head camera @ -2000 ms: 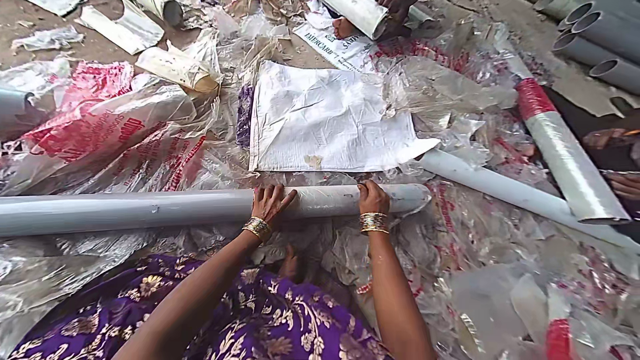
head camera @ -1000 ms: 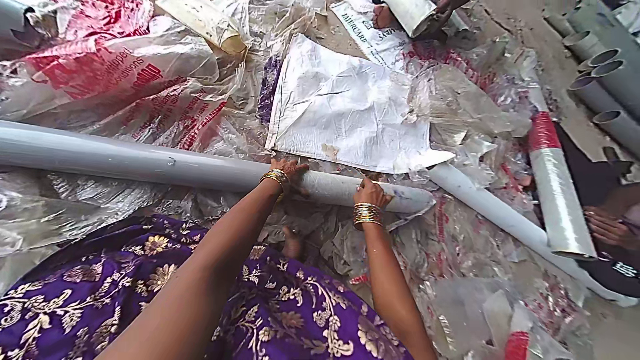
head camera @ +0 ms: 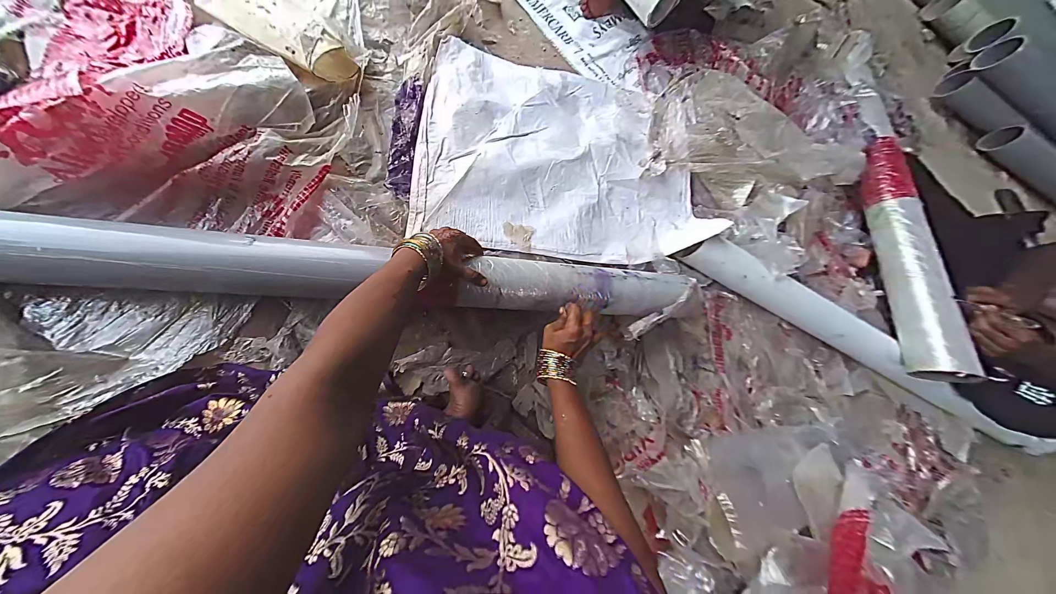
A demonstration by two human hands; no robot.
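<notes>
A long grey plastic pipe [head camera: 313, 266] lies across the view from the left edge, its right end loosely wrapped in clear plastic film [head camera: 660, 318]. My left hand [head camera: 452, 257] lies over the top of the pipe, thumb and fingers around it. My right hand [head camera: 571, 330] is at the near side of the pipe, close to its right end, with the fingers bent against its lower edge; whether it pinches the film cannot be told. Just beyond the pipe lies a creased white woven sack [head camera: 544, 157].
Plastic sheets with red print [head camera: 165, 140] cover the ground at left. A second pipe [head camera: 800, 309] slants off to the right, below a film-wrapped pipe [head camera: 920, 272]. Another person's hand [head camera: 1002, 322] is beside it. Several grey pipes [head camera: 1002, 99] are stacked at upper right.
My right hand has moved from the top of the pipe down to its near side. My left hand stays on the pipe. The view has shifted somewhat.
</notes>
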